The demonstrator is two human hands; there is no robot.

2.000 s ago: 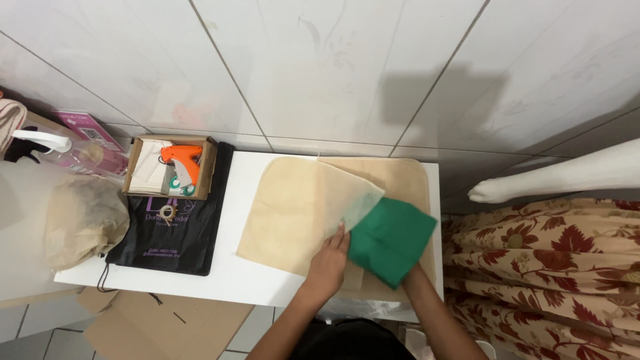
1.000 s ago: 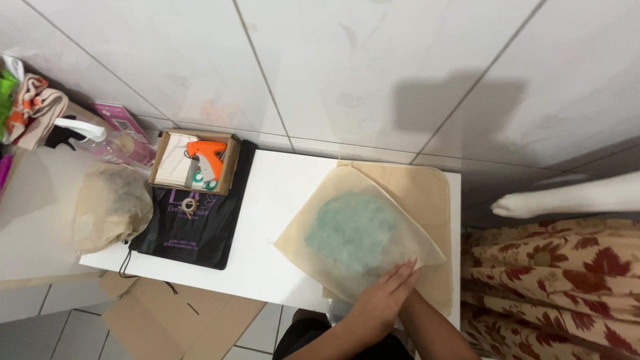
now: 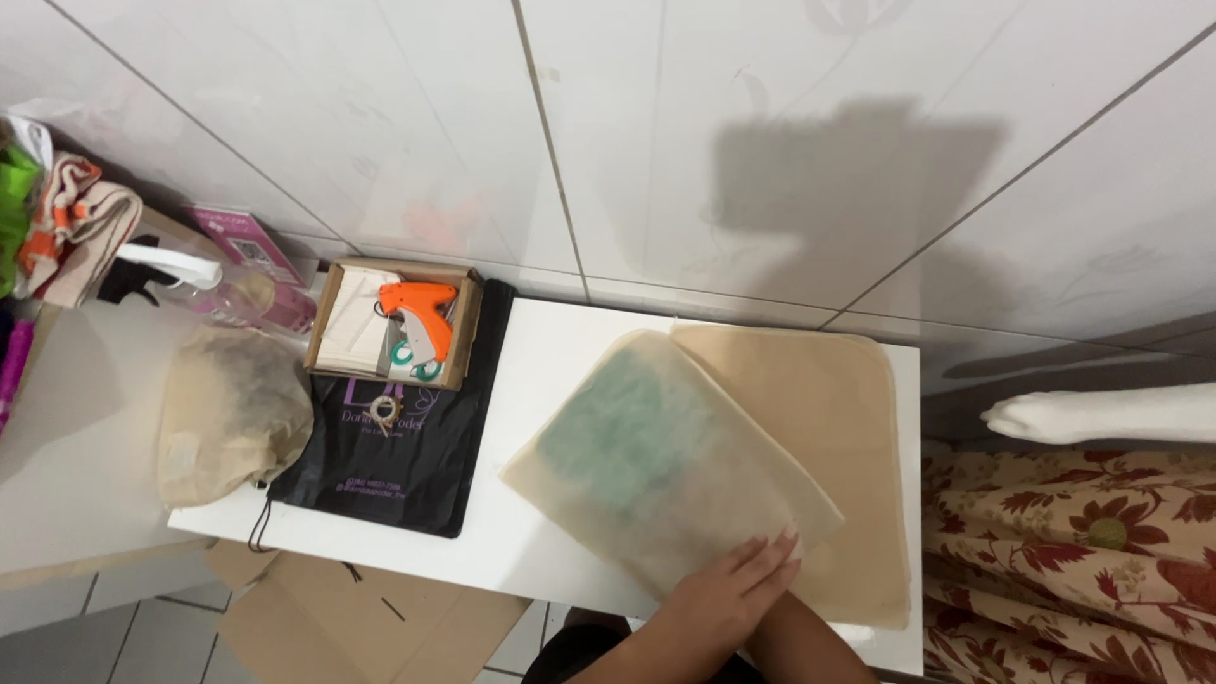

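A cream translucent fabric bag lies tilted on the white table, with green cloth showing through its upper left part. My left hand rests on the bag's lower edge, fingers extended and close together. From the right, my right forearm passes beneath my left hand; the right hand itself is hidden, and whether it is inside the bag cannot be told. Under and to the right of this bag lie more flat beige bags.
Left on the table are a black drawstring bag, a cardboard box with an orange-grey tagging gun, a tape roll and a stuffed cream bag. A spray bottle stands behind. Floral curtain and white mannequin limb are right.
The green cloth lay outside, in my right hand, two seconds ago; now it is inside the cream bag. Since one second ago, it sits further toward the bag's upper left.
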